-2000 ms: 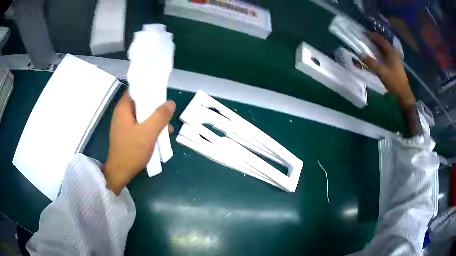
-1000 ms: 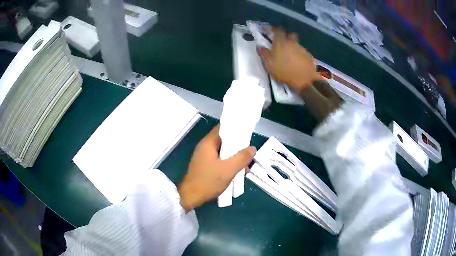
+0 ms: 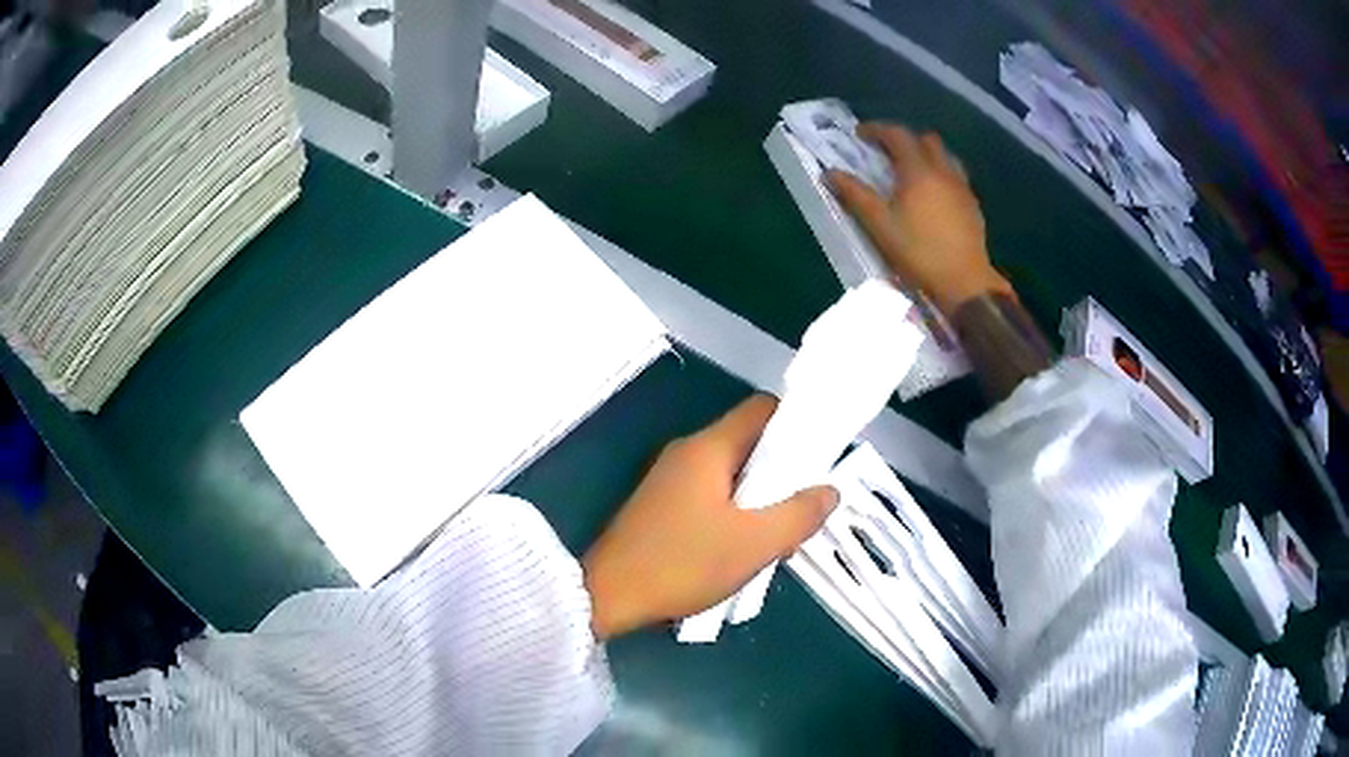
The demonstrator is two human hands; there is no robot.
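My left hand (image 3: 710, 525) is closed around a bunch of white waste pieces (image 3: 829, 388), held upright and tilted right over the green bench. My right hand (image 3: 925, 215) reaches over the conveyor onto a long white box (image 3: 814, 185); a pale, blurred piece shows under its fingers, and whether the fingers grip it I cannot tell. White card inserts (image 3: 888, 569) with shaped openings lie on the bench, partly covered by my left hand and right sleeve. A flat pile of white insert blanks (image 3: 459, 385) lies left of my left hand.
A tall card stack (image 3: 163, 192) stands at left beside a metal post (image 3: 438, 89). A pale metal strip (image 3: 710, 328) borders the conveyor. Printed boxes (image 3: 1147, 388) and slim boxes (image 3: 1255, 569) lie on the conveyor. Loose white scraps (image 3: 1095, 133) lie beyond it. White strips fill a black bag at lower left.
The view has shifted left, bringing in the tall stack. My right hand has moved from the conveyor's far right onto a nearer box. My left hand keeps its bunch, now tilted right near the inserts.
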